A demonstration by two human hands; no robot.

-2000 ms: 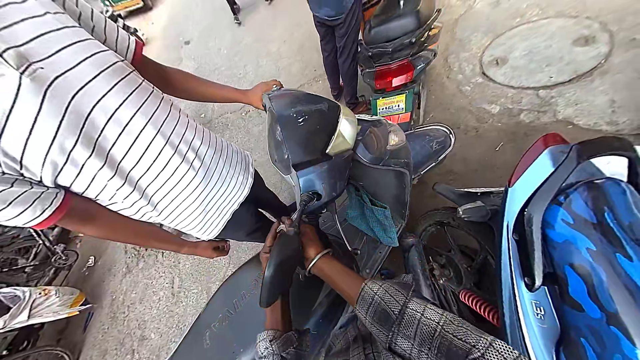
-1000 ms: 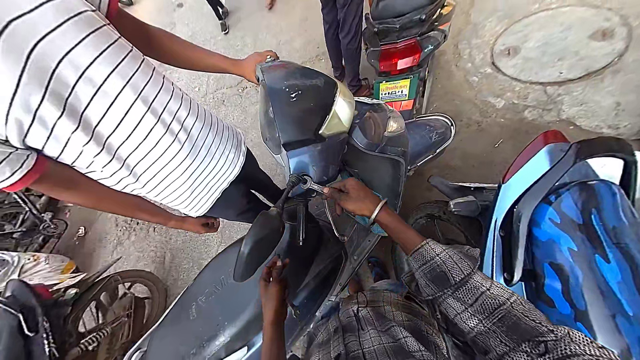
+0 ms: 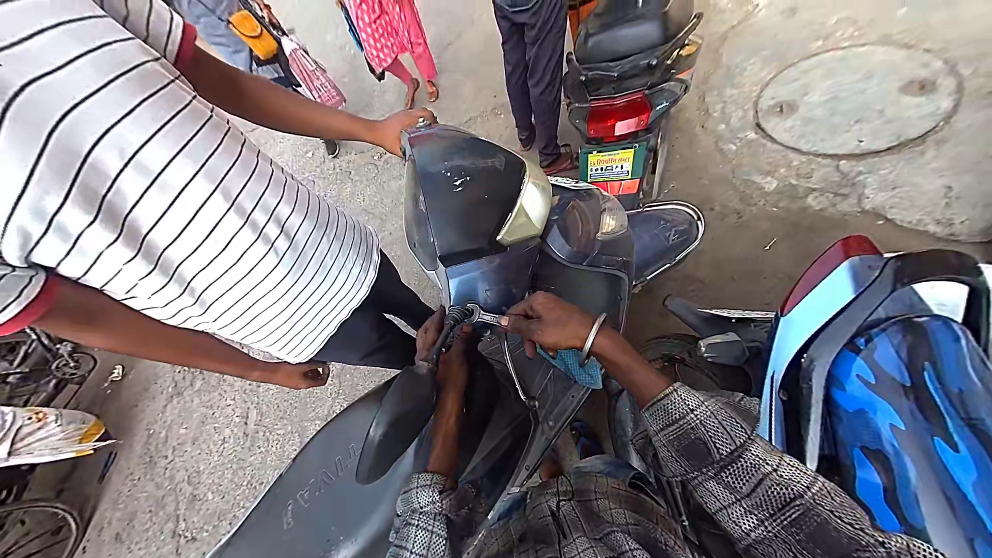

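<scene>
My right hand (image 3: 552, 322), with a metal bangle at the wrist, grips a metal spanner (image 3: 487, 316). The spanner's jaw sits at the base of the rear-view mirror stem (image 3: 457, 316) on a dark scooter's handlebar. My left hand (image 3: 449, 349) is wrapped around the stem and handlebar end just beside it. The black mirror (image 3: 397, 422) extends from there toward the lower left, its back facing up. Ahead is the scooter's scratched front cowl (image 3: 473, 190) with its headlight (image 3: 528, 203). A blue-green cloth (image 3: 577, 366) hangs below my right hand.
A person in a striped shirt (image 3: 178, 194) stands at left, one hand on the scooter's far handlebar end. Another scooter with a red tail light (image 3: 618, 116) stands ahead beside a person's legs (image 3: 535, 70). A motorcycle with a blue camouflage seat (image 3: 907, 411) is close on the right.
My left hand has risen from below the mirror to its stem. My right hand still holds the spanner at the mirror base. People in pink and grey clothing now show at the top.
</scene>
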